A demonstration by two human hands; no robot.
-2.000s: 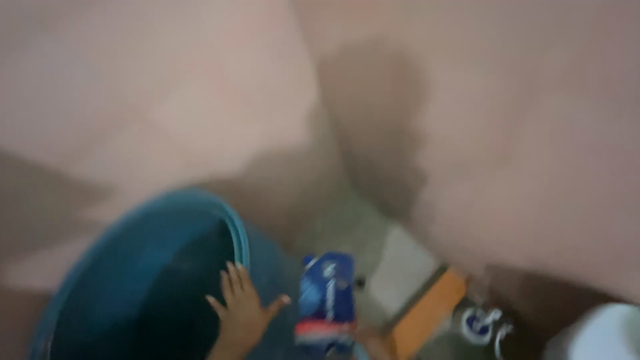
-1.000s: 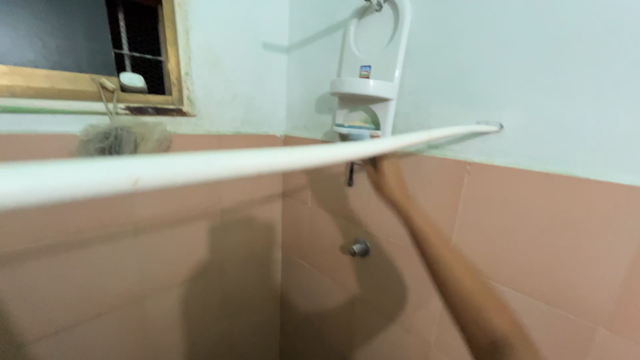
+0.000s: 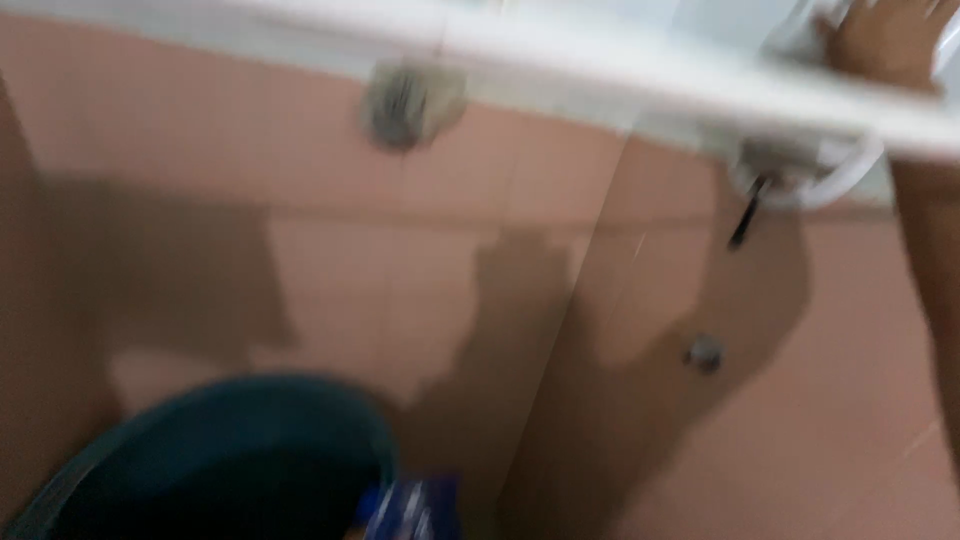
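My right hand (image 3: 889, 41) is raised at the upper right, blurred, by the upper part of a white plastic wall shelf (image 3: 844, 176); whether it grips anything there cannot be made out. A thin dark-handled item (image 3: 744, 217) hangs below the shelf. At the bottom edge a shiny blue plastic packet (image 3: 416, 510) shows beside the rim of a large dark teal tub (image 3: 300, 381). Only a sliver of my left hand (image 3: 354, 532) is in view, against the packet's left side and holding it. The rest of that hand is cut off by the frame.
A long white bar (image 3: 525, 45) crosses the top of the view, in front of my right forearm. A bunched mesh scrubber (image 3: 412, 105) hangs on the pink tiled wall (image 3: 330, 285). A round metal fitting (image 3: 703, 354) juts from the right-hand wall.
The view has tilted down from the shelf and window, bringing the tub and blue packet back into sight. My left hand, spread at the tub's rim two seconds ago, is now at the packet.
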